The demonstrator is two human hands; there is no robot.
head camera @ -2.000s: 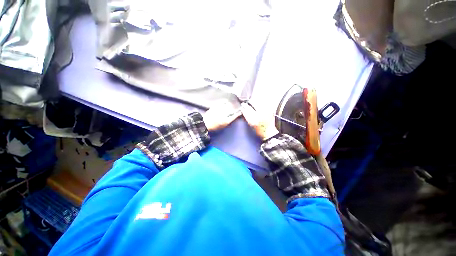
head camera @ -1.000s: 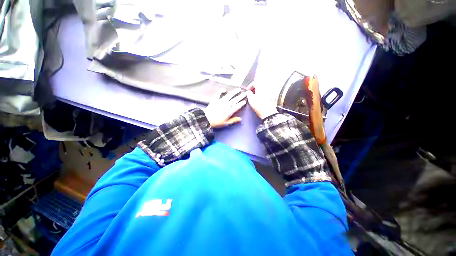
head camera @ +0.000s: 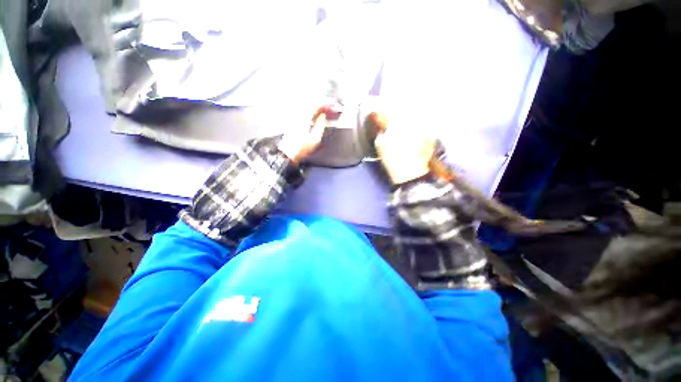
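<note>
A grey garment [head camera: 194,127] lies across the ironing table, its upper part glared to white and its darker hem band along the near side. My left hand [head camera: 308,138] is at the band's right end, its fingertips pinching the cloth. My right hand [head camera: 407,151] is closed around the steam iron, just right of the garment's end. The hand hides most of the iron; an orange-brown bit of its handle [head camera: 440,170] shows behind the hand. A dark edge of the iron shows at the left of the fingers, beside the cloth.
The iron's cord [head camera: 500,213] trails off the table's right edge. Grey garments [head camera: 16,112] hang at the far left. The lavender table [head camera: 119,168] ends close to my body. A rounded cloth-covered form [head camera: 541,19] stands at the upper right.
My right hand has left the cloth and taken hold of the iron, which has moved left from its parked spot. My left hand has moved left and up along the garment's end.
</note>
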